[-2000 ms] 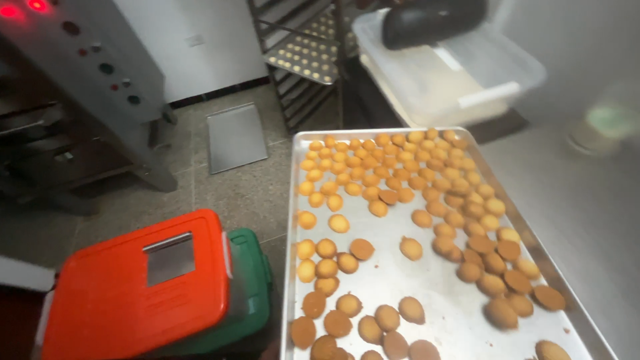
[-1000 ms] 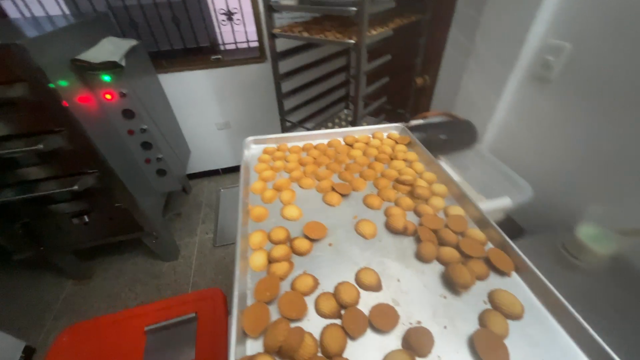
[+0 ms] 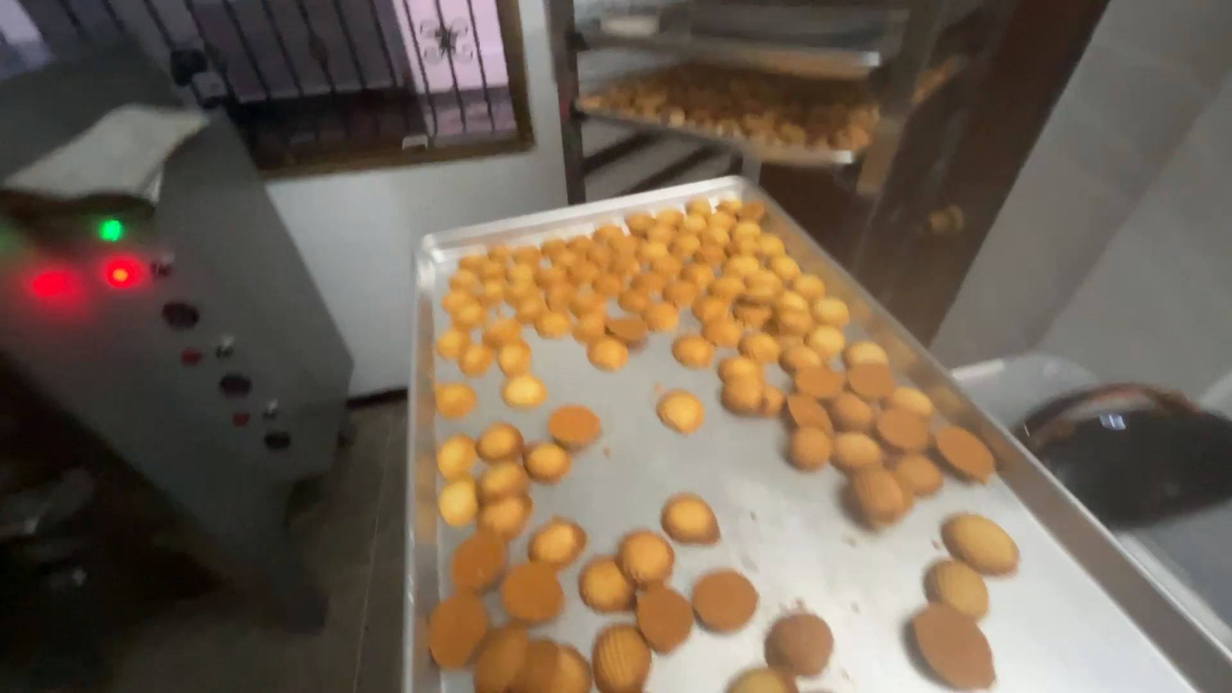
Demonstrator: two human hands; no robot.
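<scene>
A metal baking tray (image 3: 770, 520) reaches from the bottom of the view to the middle. Small round golden-brown baked pieces (image 3: 681, 411) lie loose on it, thickest at its far end; some show a flat, darker underside. The tray's near end is cut off by the frame. Neither my left hand nor my right hand can be seen, so what they hold or touch is hidden.
A metal oven or control housing (image 3: 250, 385) with lit red and green lamps stands at left, a cloth on top. Beyond the tray is a rack (image 3: 576, 154) with a loaded tray (image 3: 751, 149). A black object (image 3: 1126, 462) rests in a translucent bin at right. A barred window is behind.
The view has swung up and left; the tray now points at the rack and window. The red lid and floor tray seen earlier are out of view.
</scene>
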